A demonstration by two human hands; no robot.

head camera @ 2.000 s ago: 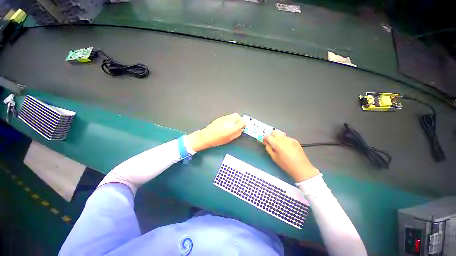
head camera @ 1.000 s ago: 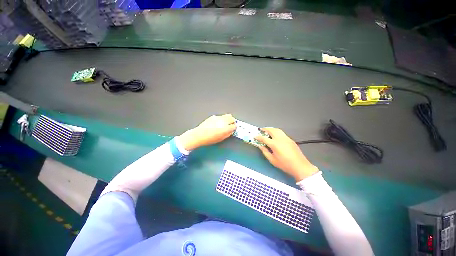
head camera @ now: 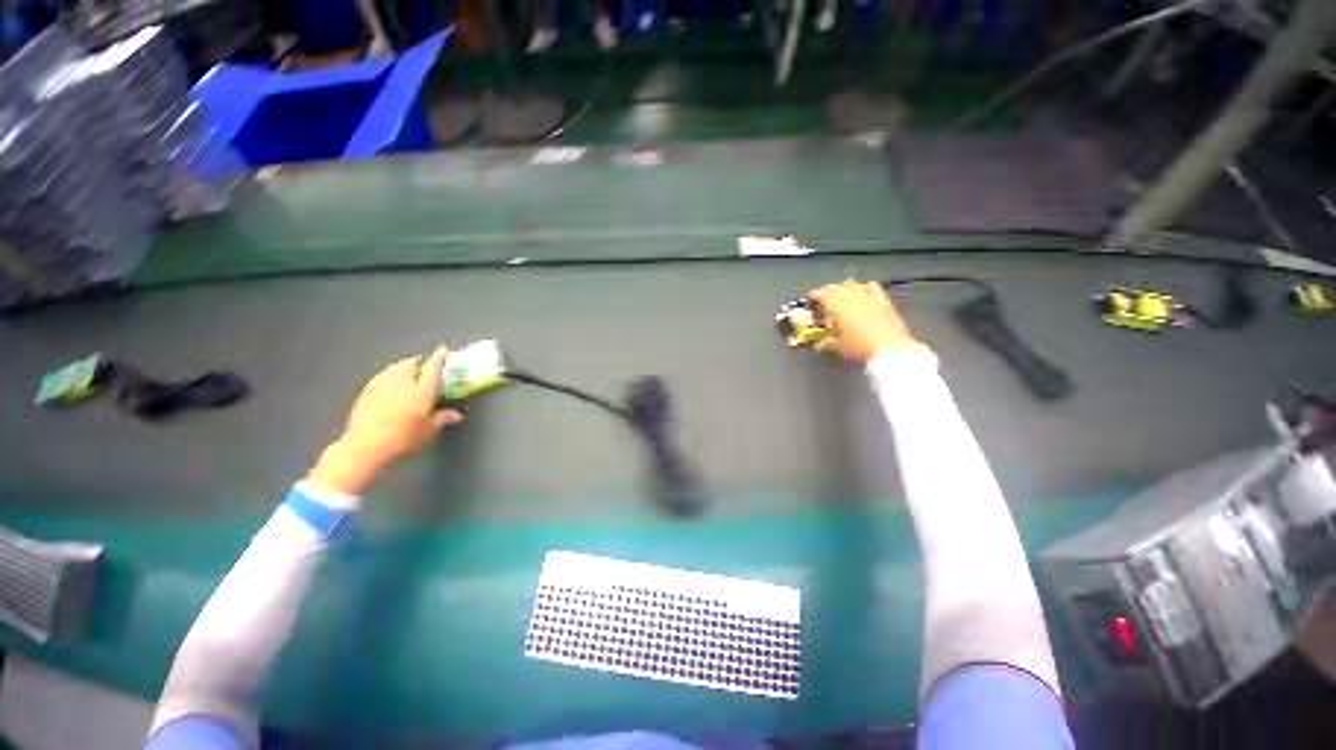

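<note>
My left hand (head camera: 393,421) is at the left end of a circuit board (head camera: 473,371), whose whitish-green side faces up and yellow edge shows below. The fingertips touch or nearly touch it; blur hides whether they grip. Its black cable (head camera: 662,447) trails right over the belt. My right hand (head camera: 862,320) is over a second board (head camera: 803,322), yellow component side up, with the fingers closed around its right part. That board's cable (head camera: 1011,344) runs right. The white pad sheet (head camera: 667,623) with dark squares lies on the green ledge in front of me.
Another board (head camera: 71,380) with cable lies at the belt's far left, and yellow boards (head camera: 1140,308) lie at the right. A striped sheet stack (head camera: 47,586) is at the left edge, a grey machine (head camera: 1172,586) at the right. Translucent trays (head camera: 88,161) and a blue bin (head camera: 315,110) stand beyond.
The view has shifted. My hands, earlier together on one board, are now wide apart. My left hand has moved left with that board; my right hand has left it and reached the yellow board.
</note>
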